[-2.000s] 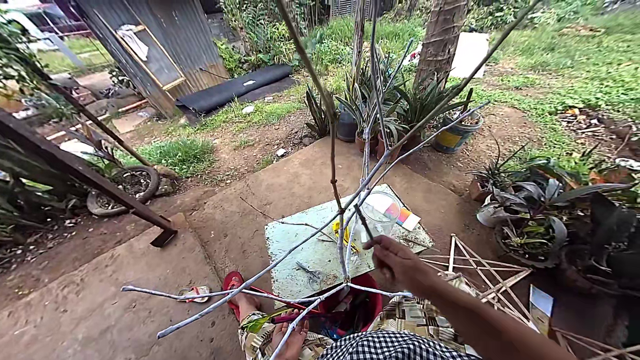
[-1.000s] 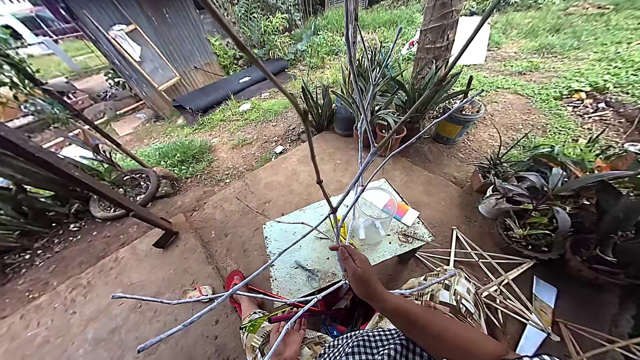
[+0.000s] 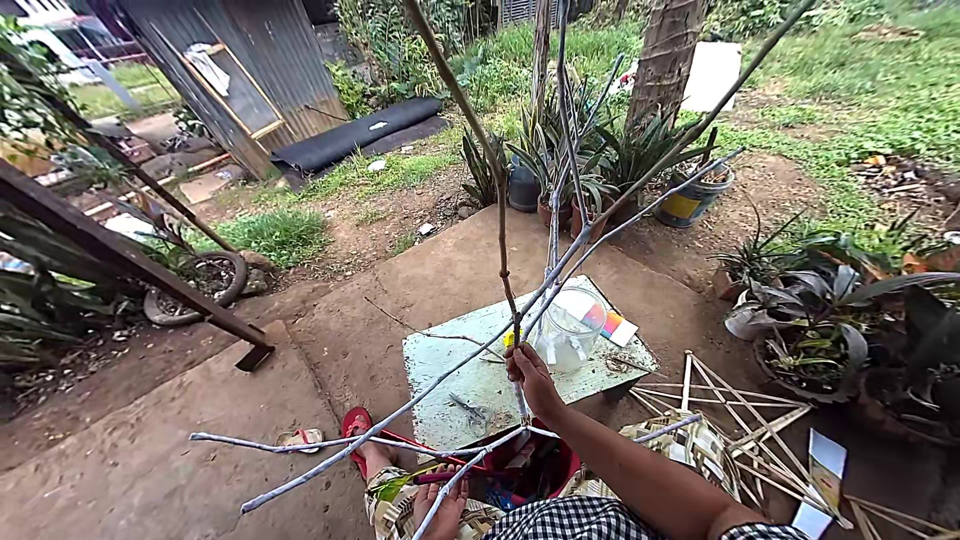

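Observation:
A branching bare stick (image 3: 502, 225), brown above and pale bluish-white on its lower limbs, stands upright before me. My right hand (image 3: 534, 379) grips its stem above the low table. My left hand (image 3: 441, 504) rests low near my lap, palm up, beneath a dark pink-red rod-like thing (image 3: 448, 475) and a green leaf; whether its fingers hold them is unclear. On the pale, worn table (image 3: 442, 375) are a clear plastic container (image 3: 574, 326), a multicoloured card (image 3: 618, 328) and small scissors (image 3: 466, 407). A red bucket (image 3: 566, 469) with mixed contents sits below the branch.
Thin wooden sticks (image 3: 750, 431) lie crossed on the ground at right, near potted plants (image 3: 814, 337). A brown metal post (image 3: 135, 259) slants at left. A red slipper (image 3: 357, 426) is on a foot beside the table. More pots and a tree trunk (image 3: 664, 67) stand beyond the concrete.
My right hand has moved left and down from the crossing limbs onto the stem. The branch has shifted slightly with it. My left hand stays low near the lap.

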